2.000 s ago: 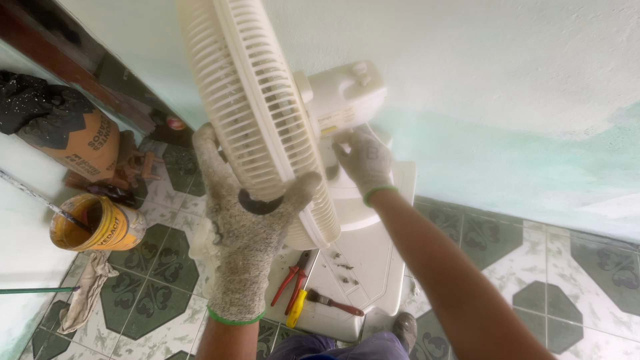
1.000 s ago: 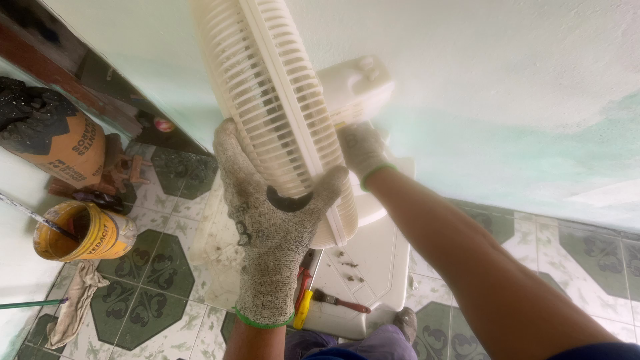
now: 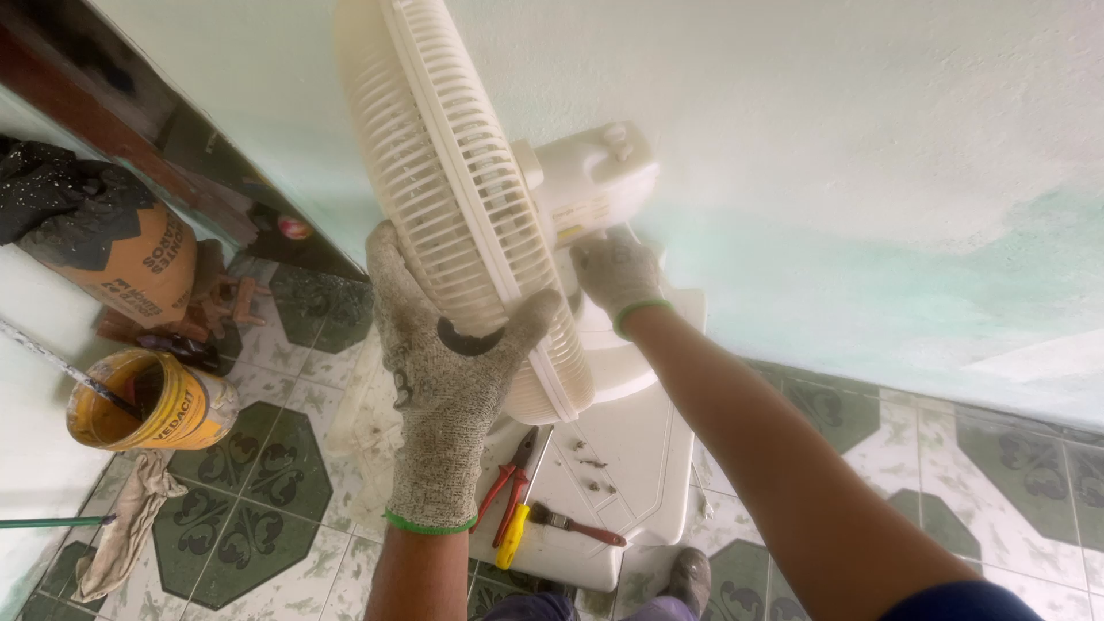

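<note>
A white electric fan with a slatted plastic grille [image 3: 466,198] stands on a white plastic table [image 3: 642,448], its motor housing [image 3: 599,177] to the right of the grille. My gloved left hand [image 3: 457,354] grips the lower edge of the grille, thumb on the near side. Just under the motor housing, my gloved right hand [image 3: 617,272] is at the fan's neck; its fingertips are partly hidden. On the table lie red-handled pliers [image 3: 515,483], a yellow-handled screwdriver [image 3: 515,535] and a paintbrush with a reddish handle [image 3: 578,523], beside several small dark bits [image 3: 593,464].
On the left stand a yellow bucket [image 3: 211,410] with a rod in it and an orange-brown sack [image 3: 151,267] under black plastic. A rag [image 3: 129,526] lies on the tiled floor. The painted wall [image 3: 862,172] rises behind the fan. A shoe [image 3: 690,578] is beside the table.
The right hand, at the fan's neck two seconds ago, was partly behind the motor housing's underside one second ago and shows more fully now. The left hand keeps its hold on the grille.
</note>
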